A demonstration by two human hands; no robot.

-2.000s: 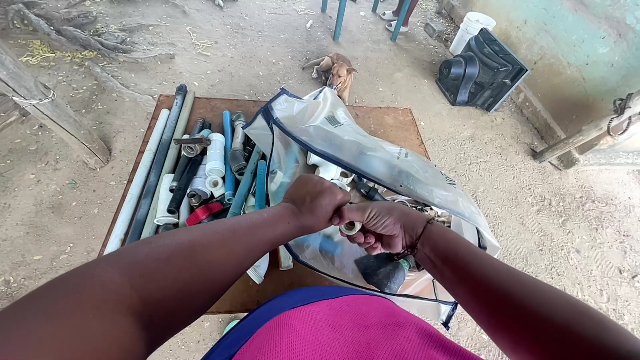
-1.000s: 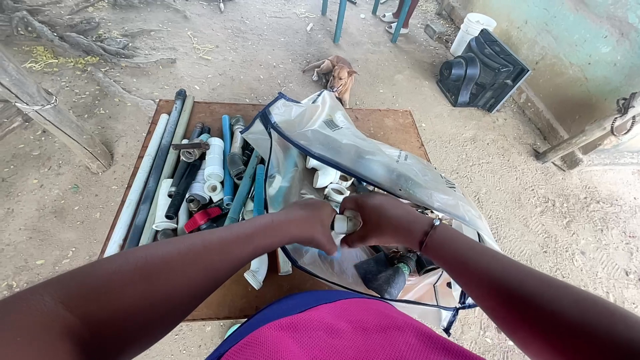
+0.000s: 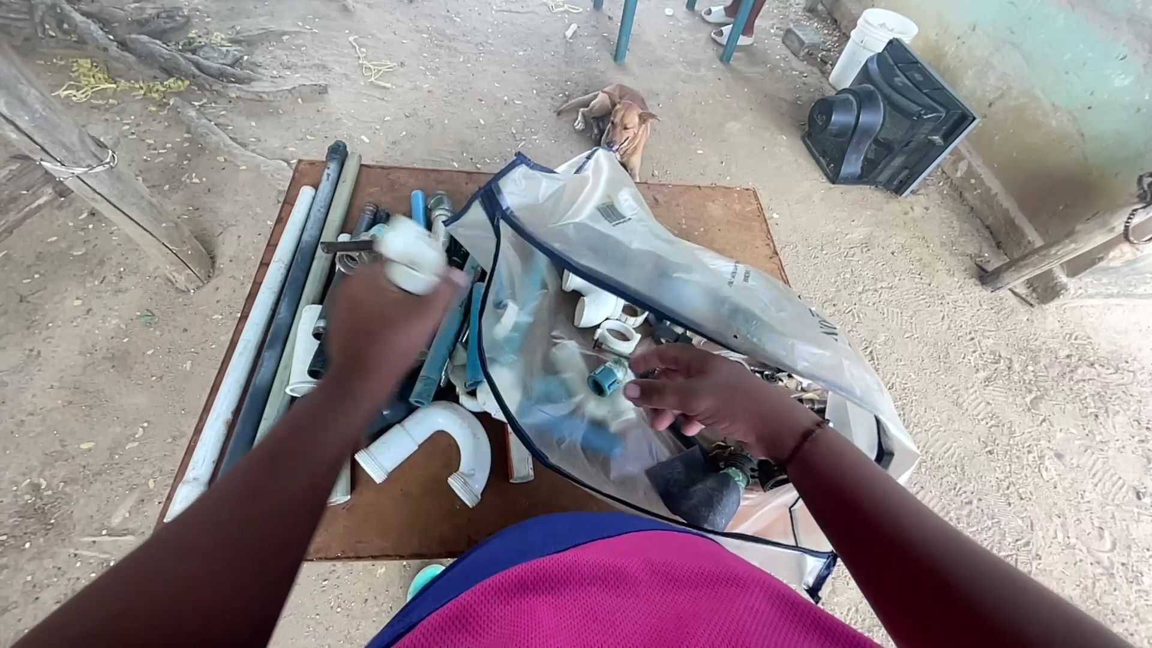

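My left hand (image 3: 382, 324) holds a blurred white plastic pipe fitting (image 3: 412, 254) above the pipes on the left of the table. My right hand (image 3: 711, 396) is at the opening of a clear plastic bag with dark blue edging (image 3: 630, 202); its fingers are partly curled, and whether they grip anything cannot be told. A blue-green fitting (image 3: 607, 378) lies just left of its fingertips, near a white ring nut (image 3: 617, 337). Several fittings fill the bag, with a black rubber-like piece (image 3: 693, 490) near its front. A white curved drain trap (image 3: 436, 441) rests on the table by my left forearm.
The brown wooden table (image 3: 711, 216) bears a long white pipe (image 3: 243, 351), a dark pipe (image 3: 286, 315) and other pipes. A brown dog (image 3: 621, 121) lies beyond it. A white bucket (image 3: 871, 45), a black plastic object (image 3: 886, 121) and a person's feet (image 3: 731, 34) are farther back. A wooden post (image 3: 108, 180) leans left.
My hands were together over the bag around a white fitting; they are now apart. My left hand has moved left with a white fitting, and my right hand has stayed over the bag.
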